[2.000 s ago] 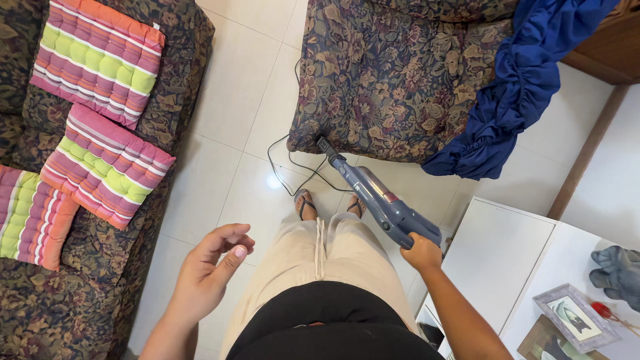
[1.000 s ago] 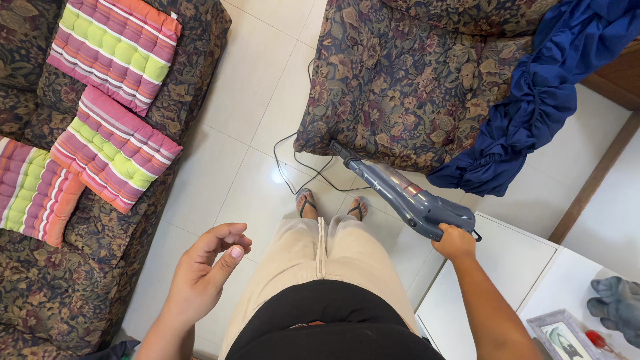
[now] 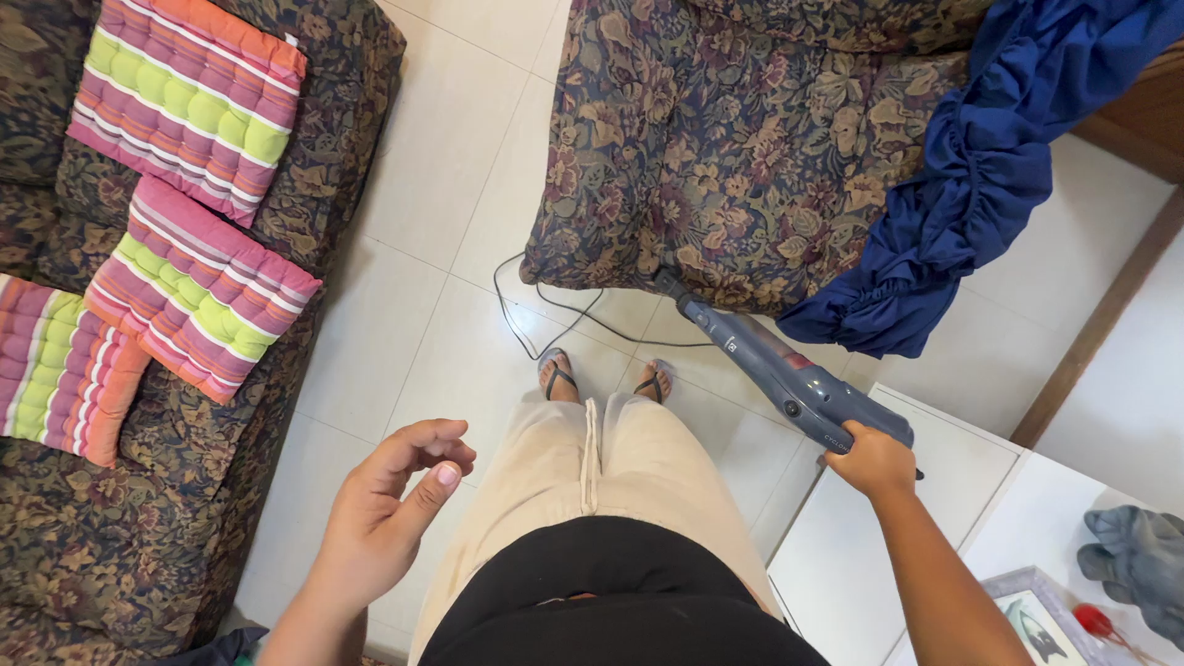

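My right hand (image 3: 874, 458) is closed on the handle of a grey handheld vacuum cleaner (image 3: 795, 375), right of my legs. The vacuum's dark narrow nozzle touches the front edge of the floral upholstered armchair (image 3: 731, 166). My left hand (image 3: 398, 509) is held in the air left of my legs, fingers curled and apart from the thumb, with nothing in it. A thin black cord (image 3: 592, 319) loops over the floor between the armchair and my sandalled feet; part of it passes behind the vacuum.
Several striped cushions (image 3: 190, 287) lie on a floral sofa (image 3: 231, 435) at left. Ruffled blue fabric (image 3: 962, 203) drapes over the armchair's right side. At lower right, a white cabinet (image 3: 911, 481) stands beside a white surface holding a picture frame (image 3: 1045, 615) and a grey figurine (image 3: 1133, 555).
The nozzle has moved right along the armchair's front edge, from near its left corner. My left hand stays raised and empty.
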